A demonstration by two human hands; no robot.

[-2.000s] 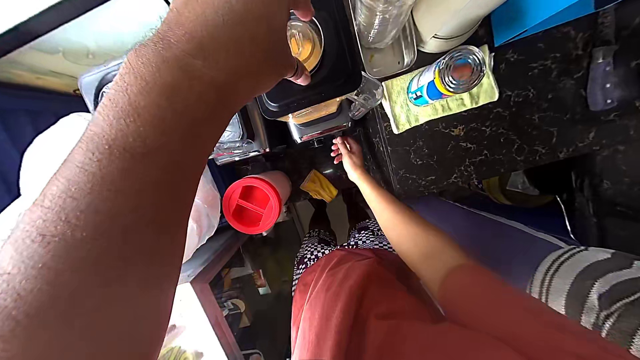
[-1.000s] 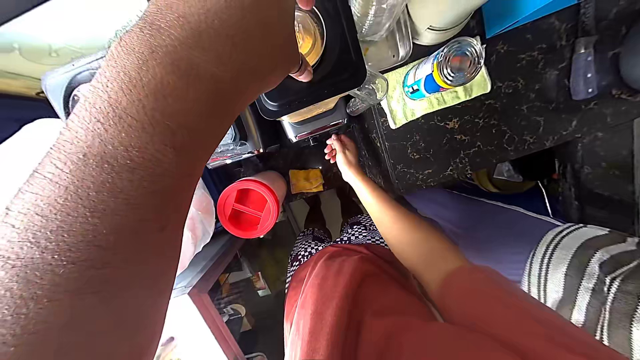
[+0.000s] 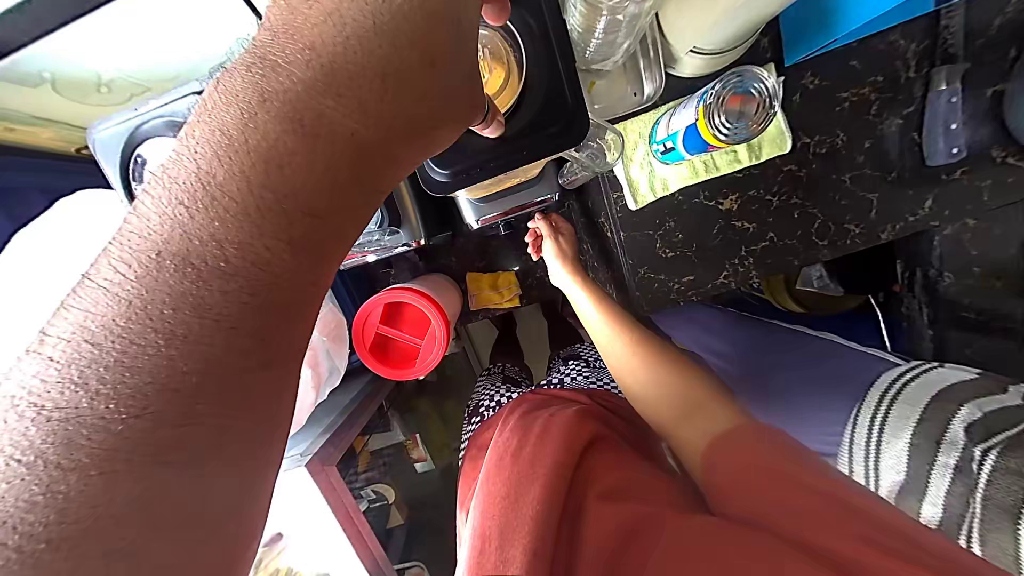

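Note:
My left hand (image 3: pixel 490 120) reaches across from the left onto the black square lid (image 3: pixel 552 88) of a blender-like appliance; its fingers hold the lid beside the round clear centre, through which yellowish contents show. My own wrist hides most of this hand. At the front of the appliance's silver base (image 3: pixel 508 204), my right hand (image 3: pixel 550 240) has loosely curled fingers close to the lower edge. Whether they touch a control there is unclear. A small dark knob (image 3: pixel 505 228) shows left of those fingers.
Right of the appliance, a metal can (image 3: pixel 716 116) rests on a green cloth (image 3: pixel 704 164), near clear plastic containers (image 3: pixel 612 36) and a knife (image 3: pixel 946 116). A container with a red lid (image 3: pixel 402 333) and a yellow cloth (image 3: pixel 493 290) are at the lower left. A dark appliance (image 3: pixel 148 128) stands farther left.
The yellow cloth looked slanted two seconds ago and now appears straighter. Both hands have kept their places at the appliance.

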